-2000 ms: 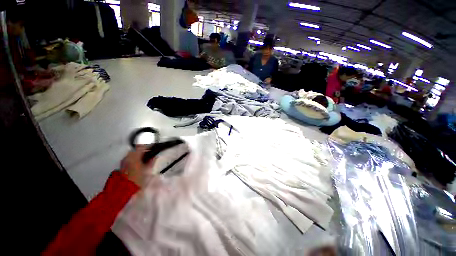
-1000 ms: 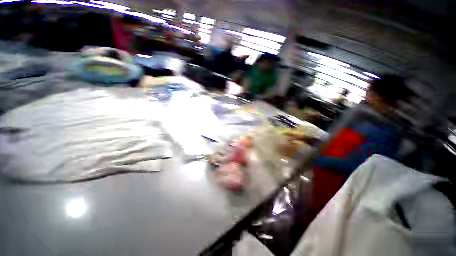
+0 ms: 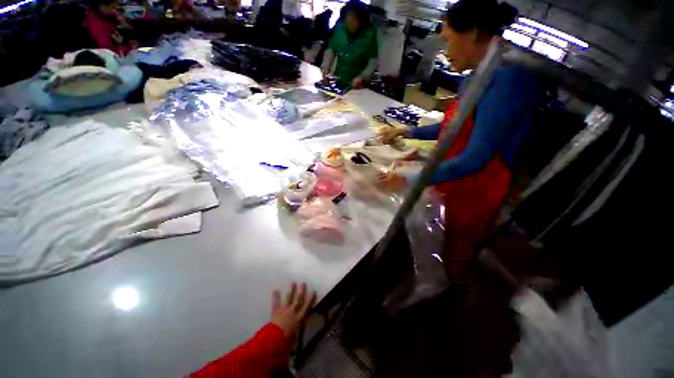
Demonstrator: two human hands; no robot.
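Note:
My left hand (image 3: 292,306), at the end of a red sleeve, rests at the table's edge in the lower middle. Its fingers are spread and it holds nothing. My right hand is not in view. A layered pile of white shirts (image 3: 96,196) lies on the glossy pale table (image 3: 185,295) at the left. White cloth (image 3: 550,332) hangs low at the lower right, away from my left hand; what holds it cannot be seen.
Shiny clear bags (image 3: 236,144), a pink bottle (image 3: 325,177) and a roll (image 3: 297,188) lie on the table. A light-blue ring cushion (image 3: 85,88) is far left. A slanting pole (image 3: 443,140) and a person in a red apron (image 3: 473,170) stand right; dark garments (image 3: 606,199) hang beyond.
The view has swung right. My left hand, earlier at a shirt's black hanger, is now empty at the table's edge. The white shirt seen large at the right is now lower and farther away.

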